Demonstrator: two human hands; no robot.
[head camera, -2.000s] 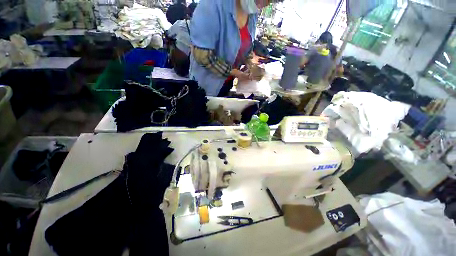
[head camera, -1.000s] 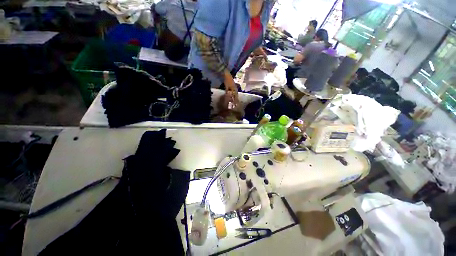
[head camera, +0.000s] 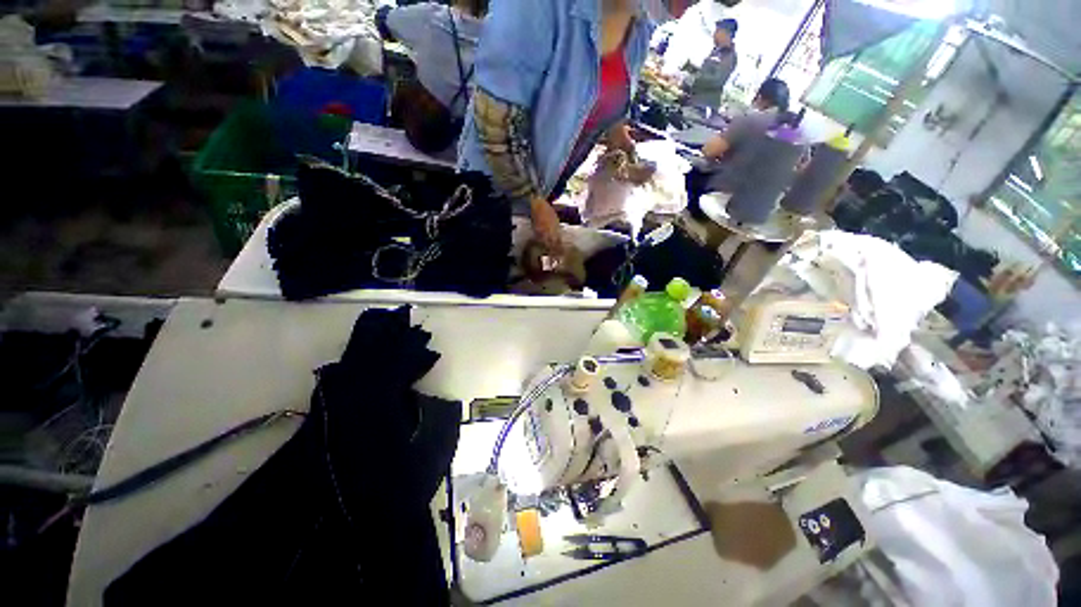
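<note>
Neither of my hands is in the picture. Black cut fabric (head camera: 368, 474) lies limp on the left part of the table, with a thin pale line along it. The off-white sewing machine (head camera: 735, 409) stands right of the fabric. Its gooseneck lamp (head camera: 512, 415) curves down left of the needle area. A yellow-orange block (head camera: 530, 532) and dark thread snips (head camera: 606, 547) lie on the bright machine bed. A brown pad (head camera: 754, 534) lies right of the snips.
A tied black bundle (head camera: 391, 237) sits behind the table. A person (head camera: 551, 107) in a blue shirt stands beyond, one hand reaching down to a brown item. A green bottle (head camera: 656, 314) stands behind the machine. A dark strap (head camera: 190, 457) crosses the table's left edge. White cloth (head camera: 948, 534) hangs at right.
The view has shifted, and the machine appears lower and further right than two seconds ago. The person opposite has moved one hand down to the brown item behind the table. The fabric appears unmoved.
</note>
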